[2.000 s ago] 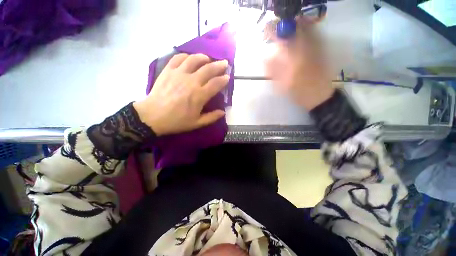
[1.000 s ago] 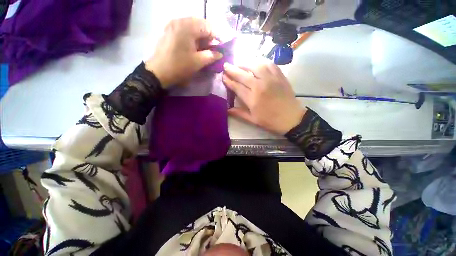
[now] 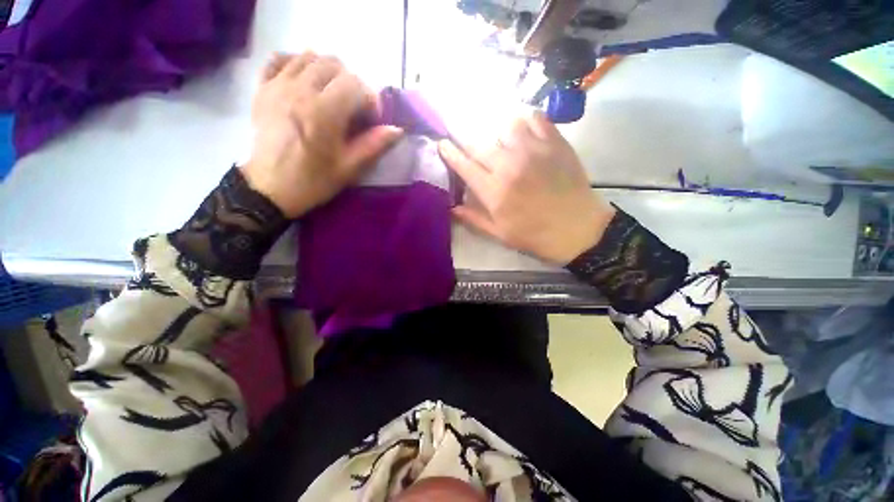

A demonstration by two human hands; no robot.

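A purple fabric piece [image 3: 377,245] lies on the white table and hangs over its front edge, with a pale layer showing near its top. My left hand [image 3: 312,127] grips the folded upper edge between thumb and fingers, left of the bright lamp glare. My right hand [image 3: 529,186] lies on the right edge of the piece, fingertips touching it; whether it grips the cloth is hard to tell. The blue knob [image 3: 566,103] is just above my right hand. The needle area is washed out by glare.
A purple garment pile [image 3: 118,59] lies at the upper left. Thread snips [image 3: 657,44] lie behind the blue knob. A thin dark-blue stick [image 3: 755,192] lies at the right. A measuring tape [image 3: 529,292] runs along the front edge. A lit screen [image 3: 870,74] is at the upper right.
Over two seconds my right hand came from the blue knob to the cloth. Since one second ago my left hand moved left and slightly down, drawing the folded edge away from the glare.
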